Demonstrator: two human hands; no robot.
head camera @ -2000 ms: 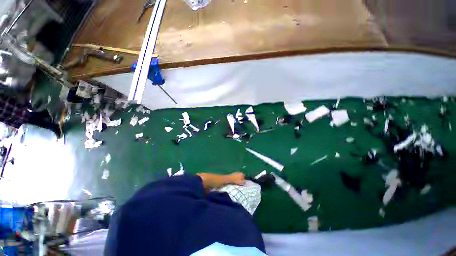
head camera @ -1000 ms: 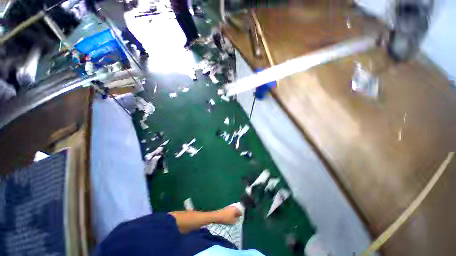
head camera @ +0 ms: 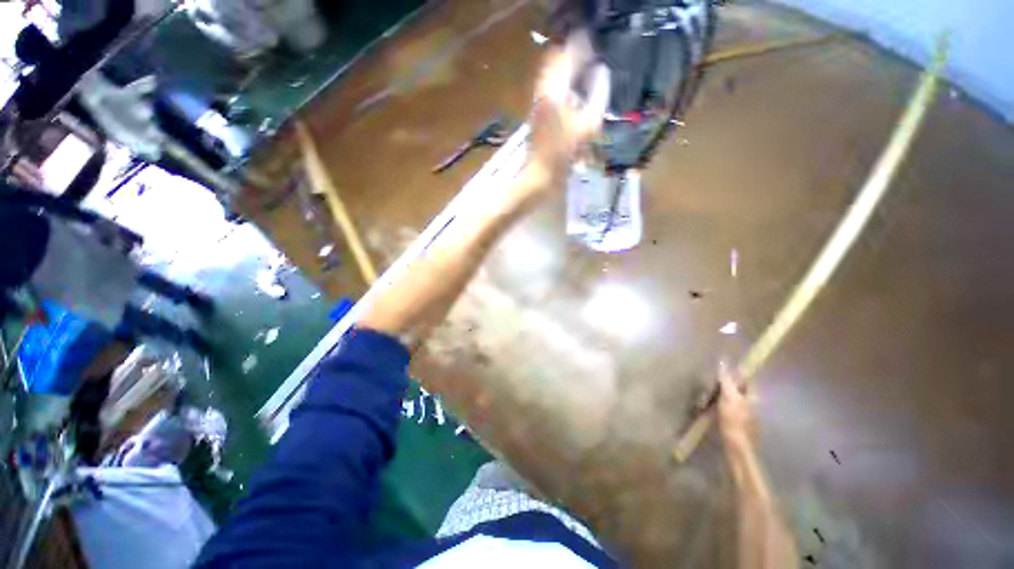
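A long yellow-tan yardstick lies slanting over the brown table. My right hand is closed on it near its lower end. My left arm reaches forward across a long pale cutter rail. My left hand is blurred, at the rail's far end beside the straight knife cutting machine; its grip is unclear. The machine has a grey and dark body, dark cable loops and a shiny base plate on the table.
A dark tool and another yellowish strip lie on the table left of the rail. A blue clamp-like part sits at the table edge under the rail. The green floor has scraps. A blue crate stands at left.
The view has swung from the floor to the table. My left arm has moved from low over the floor up to the rail's far end. My right hand has come into view on the yardstick.
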